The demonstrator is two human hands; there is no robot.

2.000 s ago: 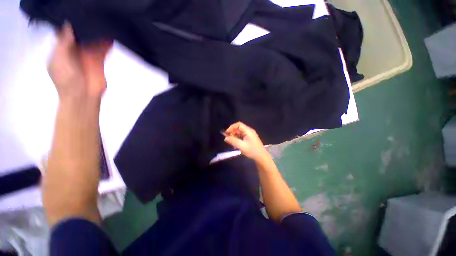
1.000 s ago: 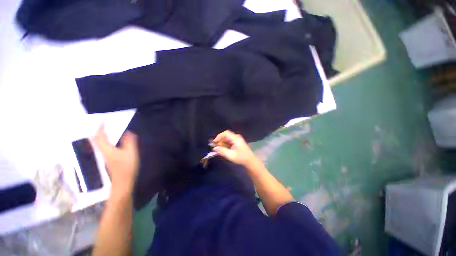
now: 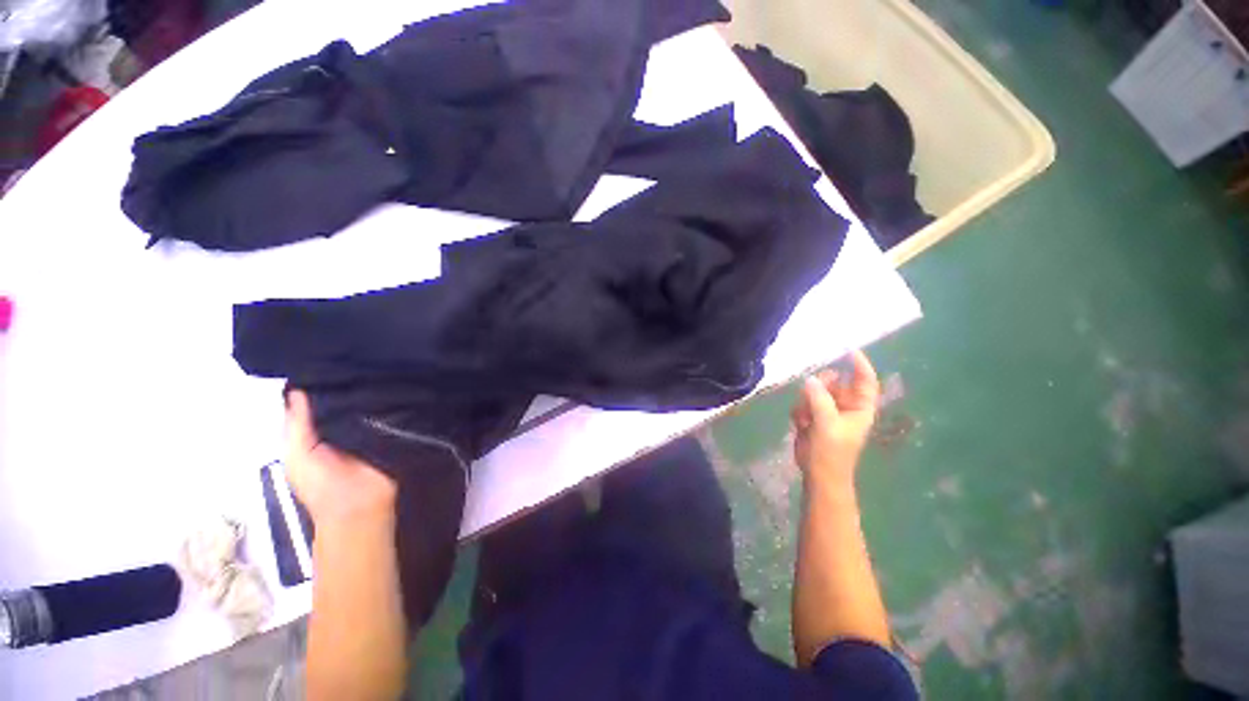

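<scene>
A dark garment lies across the table near its front edge, one narrow part pointing left and another part hanging over the edge. A pale stitched line curves across its lower left. My left hand holds the garment at its lower left, fingers partly hidden by cloth. My right hand is off the garment, beside the table's front edge near the right corner, with fingers bent. Whether it holds a small tool cannot be made out.
A second dark garment lies farther back on the white table. A phone, a crumpled pale rag and a black flask are at the front left. A cream tub with dark cloth stands beyond the right end.
My right hand has moved right, away from the garment. My left hand has moved onto the garment's lower left. The front garment has shifted, uncovering the table's front edge. The view has shifted too.
</scene>
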